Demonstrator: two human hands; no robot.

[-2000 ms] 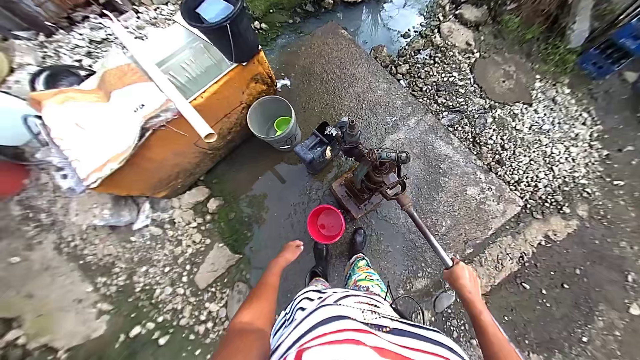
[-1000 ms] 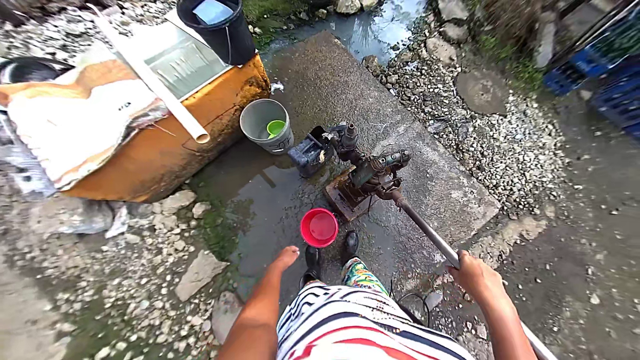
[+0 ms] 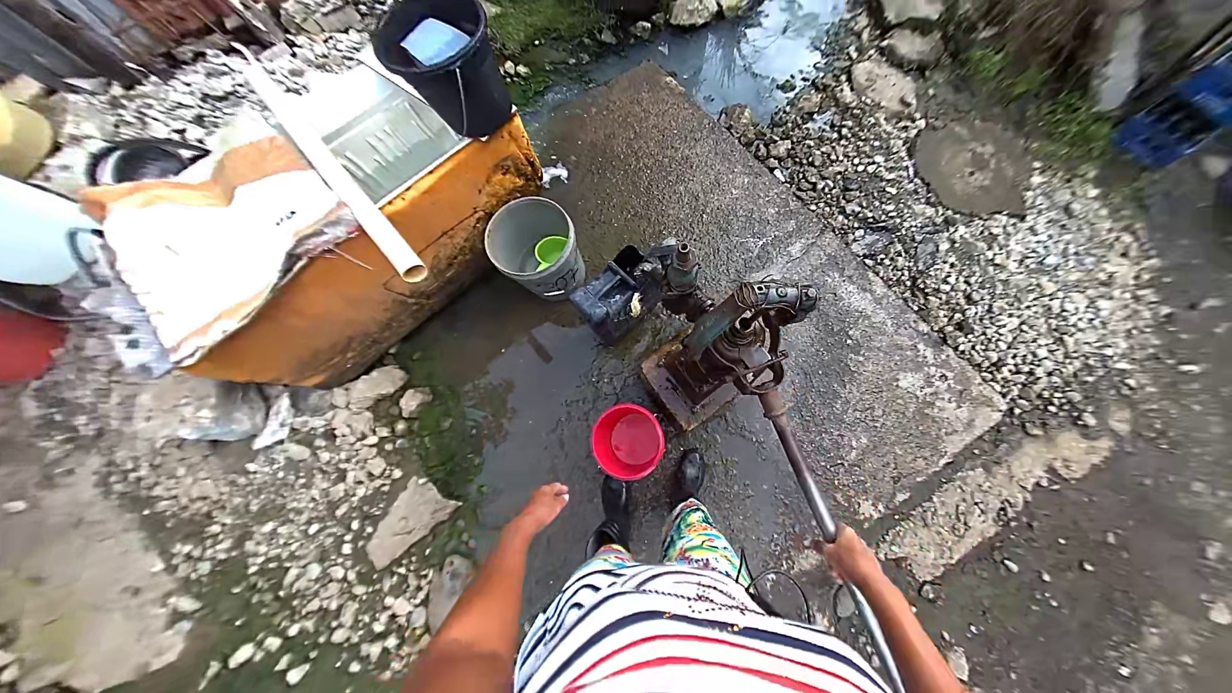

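Observation:
My right hand [image 3: 849,558] is closed around the long metal handle [image 3: 807,472] of a rusty hand water pump [image 3: 736,337]. The pump stands on a square base at the edge of a concrete slab. My left hand [image 3: 547,502] hangs in the air below and left of a red plastic bucket [image 3: 628,442]; nothing shows in it, and its fingers look curled, though how tightly is unclear. The red bucket sits on wet ground just ahead of my black boots. A dark plastic container [image 3: 616,296] rests beside the pump's spout.
Beyond the puddle, a grey bucket [image 3: 510,241] holds a green dipper [image 3: 550,252]. An orange box-like casing [image 3: 337,337] at the left carries a white pipe [image 3: 337,178], a sack and a black bucket [image 3: 476,96]. Loose stones [image 3: 414,520] and a raised concrete slab [image 3: 847,356] surround the spot.
My right hand stays on the pump handle throughout. The left hand remains raised near the red bucket. The view has shifted slightly between frames.

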